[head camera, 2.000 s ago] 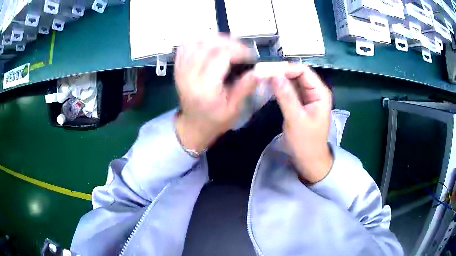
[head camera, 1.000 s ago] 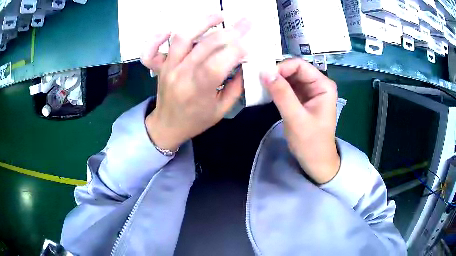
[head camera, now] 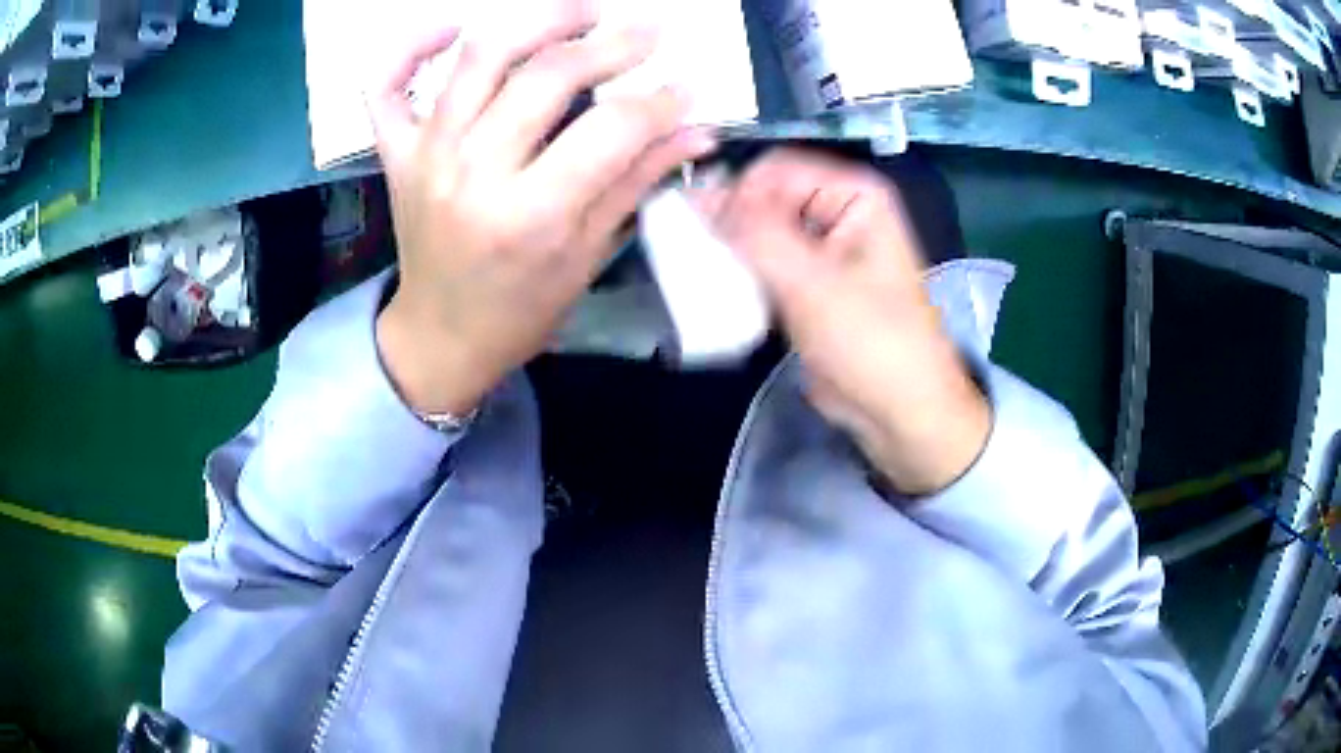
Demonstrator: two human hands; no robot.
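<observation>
A white piece (head camera: 706,287), blurred and tilted, hangs between my hands below the bench edge; I cannot tell whether it is a label strip or a box end. My left hand (head camera: 508,206) is at its upper end, fingers spread upward in front of a large white box (head camera: 346,96); its thumb is hard to make out. A dull translucent piece (head camera: 610,321) shows below my left hand. My right hand (head camera: 860,294) is blurred, fingers bent, with its fingertips close to the white piece's upper right side. Whether they pinch anything is unclear.
A printed white box (head camera: 882,52) lies on the green bench right of my hands. Hang-tab cartons stand at the far left (head camera: 74,37) and right (head camera: 1081,37). A dark bin (head camera: 221,346) with white scraps is on the floor at left; a grey metal frame (head camera: 1140,368) stands at right.
The white piece between my hands has moved down and left and tilted. My left hand has shifted left; my right hand has turned and is more blurred. The boxes appear farther left.
</observation>
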